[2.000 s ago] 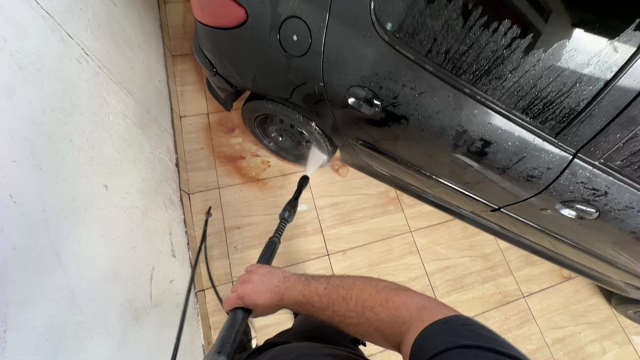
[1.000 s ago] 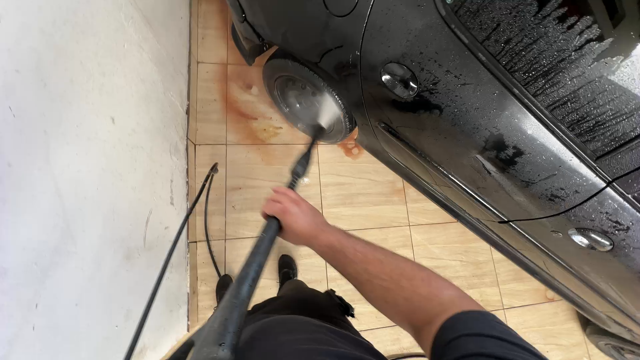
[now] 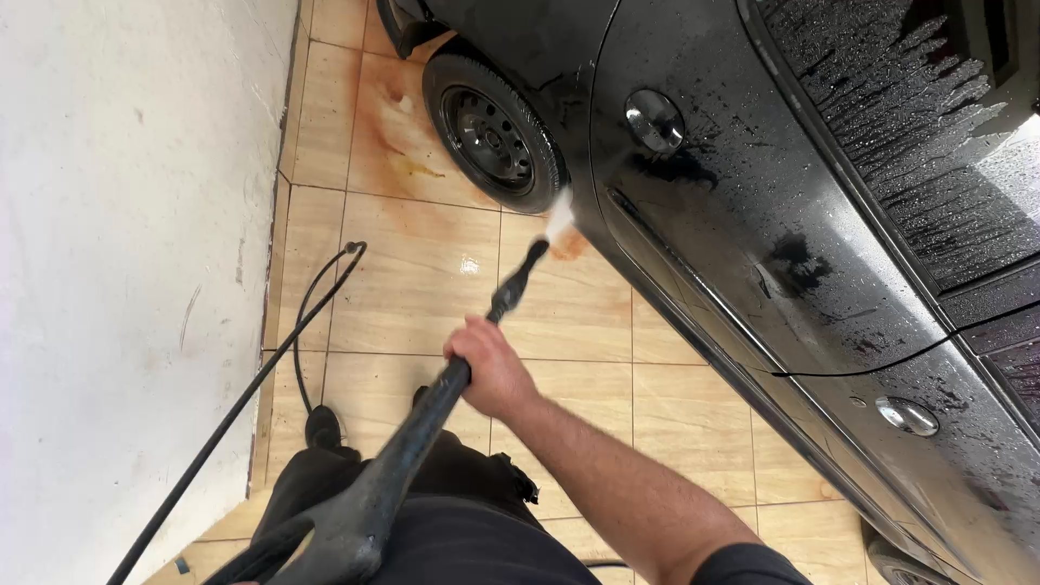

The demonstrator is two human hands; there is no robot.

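My right hand [image 3: 491,370] is closed around the black lance of a pressure washer gun [image 3: 406,447]. The lance's nozzle [image 3: 540,246] points up and right, and a white water spray [image 3: 561,214] leaves it toward the lower edge of the rear tyre [image 3: 548,154]. A sliver of my left hand [image 3: 244,582] shows at the bottom edge by the gun's trigger handle, with water flowing; the rest is out of view. The black steel wheel [image 3: 487,138] belongs to a wet black car [image 3: 699,227] with water drops on its door and window.
A white wall [image 3: 138,203] rises at the left. A black hose [image 3: 236,414] loops over the beige tiled floor [image 3: 414,301] near my shoe [image 3: 323,426]. Reddish-brown runoff [image 3: 390,146] stains the tiles by the wheel. A thin black cable [image 3: 861,372] crosses the car's side.
The nozzle has moved from in front of the wheel to below and right of it, and the spray now hits the tyre's lower edge. My right hand keeps its grip on the lance.
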